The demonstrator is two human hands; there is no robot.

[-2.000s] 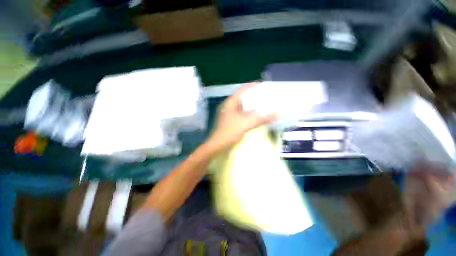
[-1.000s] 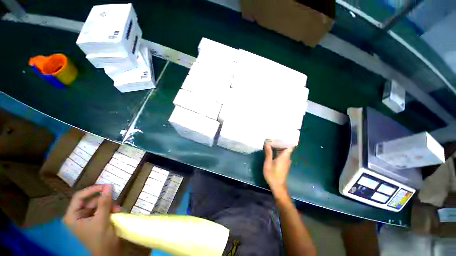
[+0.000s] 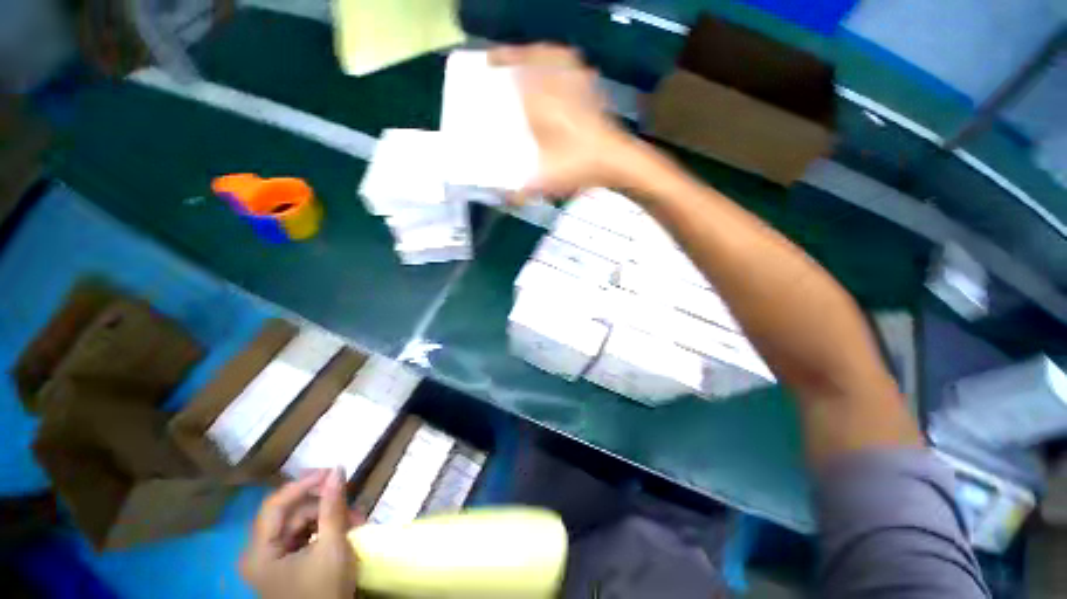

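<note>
My left hand [image 3: 302,538] is at the lower left and holds a pale-yellow label sheet [image 3: 462,552]; its thumb and finger are raised, and no sticker can be made out there. My right hand [image 3: 562,123] reaches across the bench and grips a white retail box [image 3: 482,123] beside and partly over a small pile of white boxes [image 3: 410,176]. The box is blurred, and I cannot tell whether it touches the pile. A block of stacked white boxes [image 3: 632,298] lies under and left of my right forearm.
An orange and blue tape dispenser [image 3: 281,211] is at left. Another yellow sheet [image 3: 396,29] shows at the top. A brown box [image 3: 743,117] is at the back. The scale [image 3: 989,497], with a white box [image 3: 1012,404] over it, is at right. Cartons of white boxes [image 3: 275,392] stand below.
My right hand has left the front edge of the stack and moved far left, now gripping a box by the small pile. My left hand still holds the sheet. The view has shifted left.
</note>
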